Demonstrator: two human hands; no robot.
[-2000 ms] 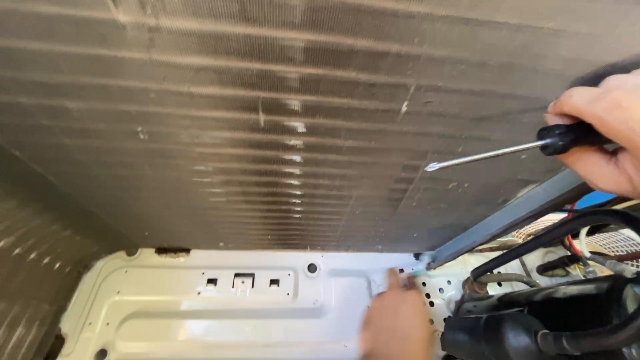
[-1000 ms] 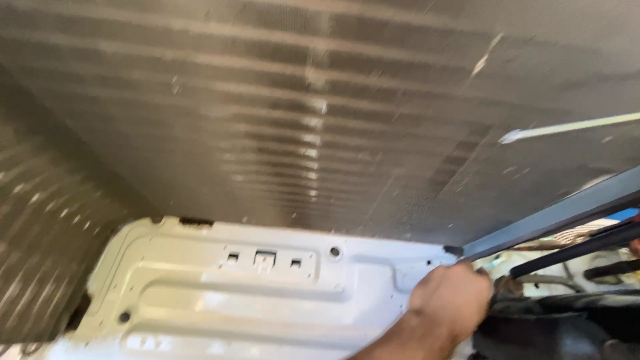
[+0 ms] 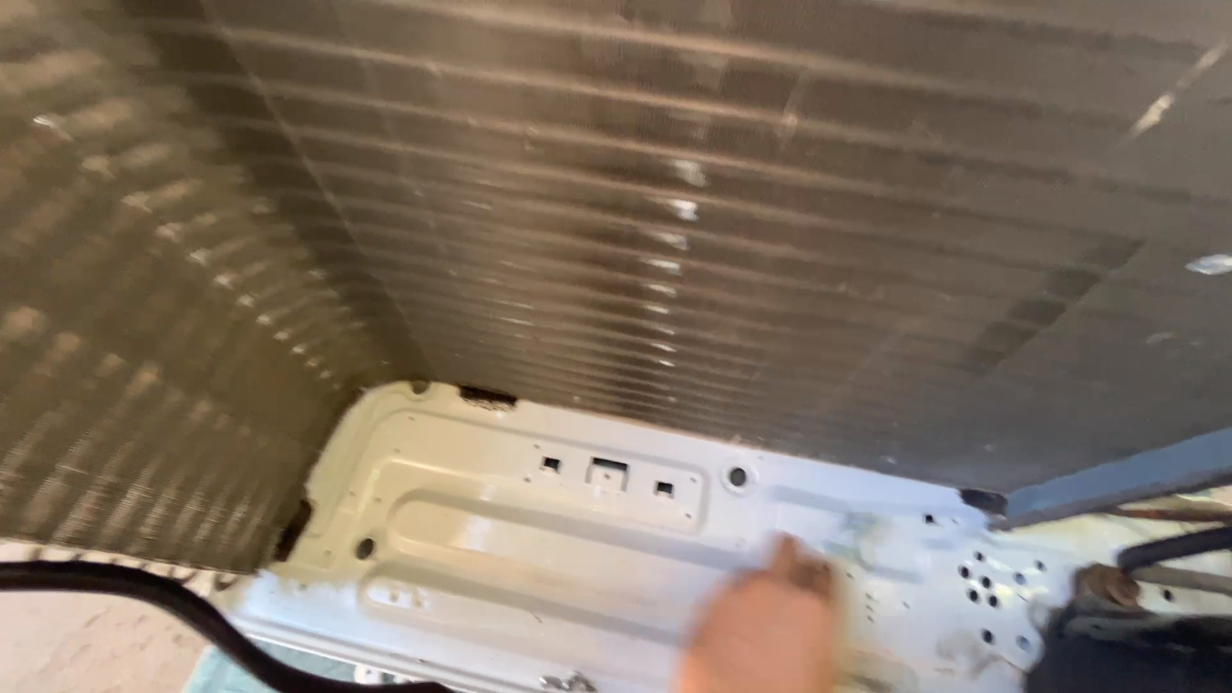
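My left hand [image 3: 760, 621], badly blurred, is low over the white metal base pan [image 3: 577, 568] of what looks like an air conditioner's outdoor unit. Its fingers point up the picture; whether they hold anything cannot be made out. Behind it rises the finned heat exchanger coil [image 3: 577, 231], with bright marks across its rows. At the right edge only the tip of a screwdriver [image 3: 1211, 265] shows in front of the fins. My right hand is out of view.
The coil bends along the left side. A black cable [image 3: 144, 589] crosses the lower left. At the right are a blue-grey metal strip [image 3: 1121, 476], a dark rounded component [image 3: 1126, 645] and a black hose [image 3: 1179, 547]. Small metal pieces [image 3: 568, 681] lie at the pan's front edge.
My left hand has moved left from the pan's right end beside the dark component. My right hand, seen earlier holding the screwdriver, has left the view. The view has shifted.
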